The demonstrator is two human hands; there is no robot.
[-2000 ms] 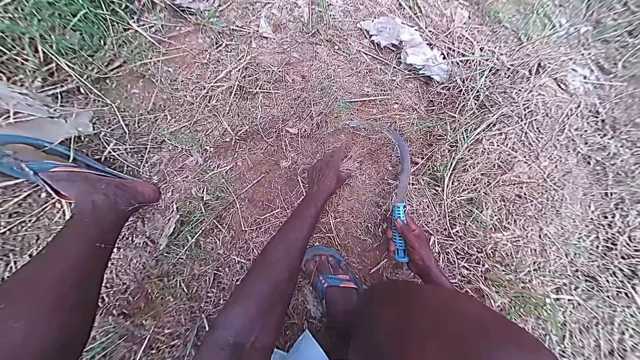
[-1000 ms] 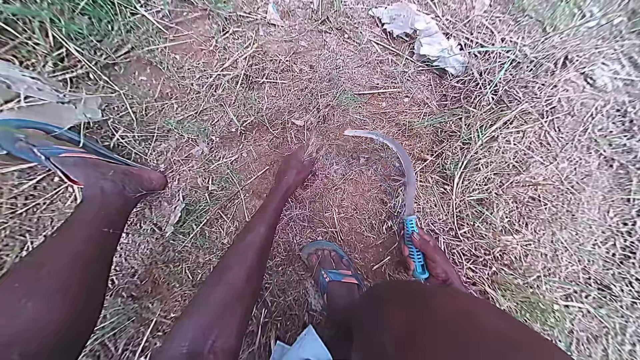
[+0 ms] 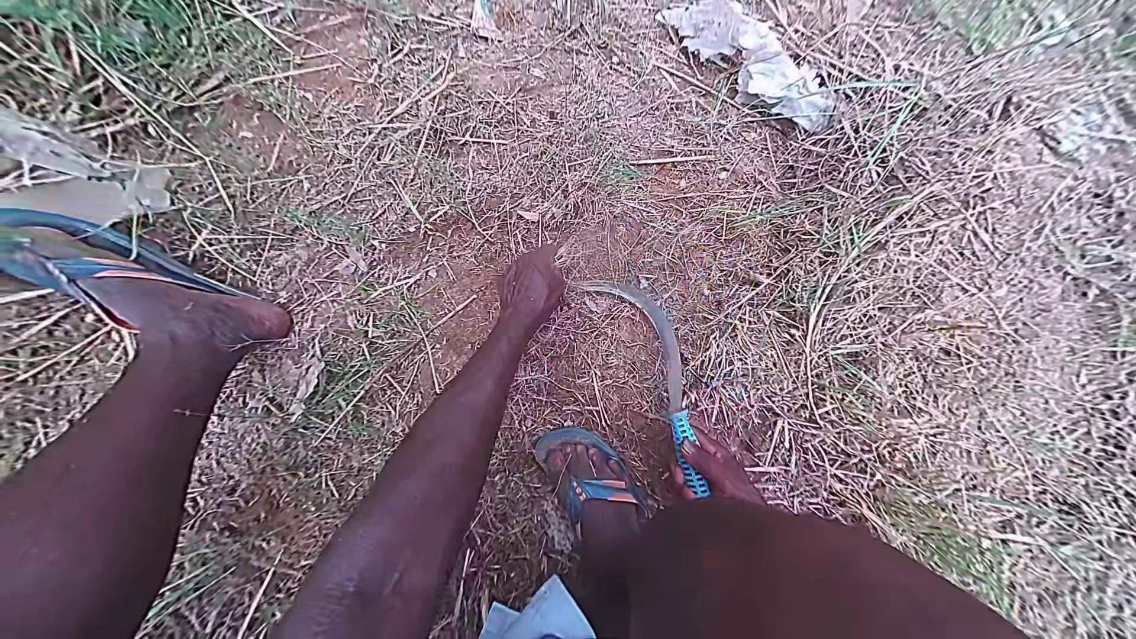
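A sickle with a curved metal blade (image 3: 662, 328) and a blue handle lies in the grip of my right hand (image 3: 714, 466), at the lower middle right. The blade arcs up and left, its tip close to my left hand (image 3: 532, 280). My left hand is low over the ground with its fingers bent at dry grass (image 3: 568, 253); whether it grips any stalks cannot be made out. Around both hands are short dry stalks and bare reddish soil.
My sandalled feet stand on either side, one sandal (image 3: 581, 444) near the sickle handle, the other (image 3: 115, 257) at far left. A crumpled whitish sheet (image 3: 763, 67) lies upper right, a greyish torn sheet (image 3: 89, 182) at left. Green grass (image 3: 133, 44) grows upper left.
The sickle blade has swung from pointing up to curving left toward my left hand. My left hand moved left, then back a little toward the blade, and its fingers now look more bent.
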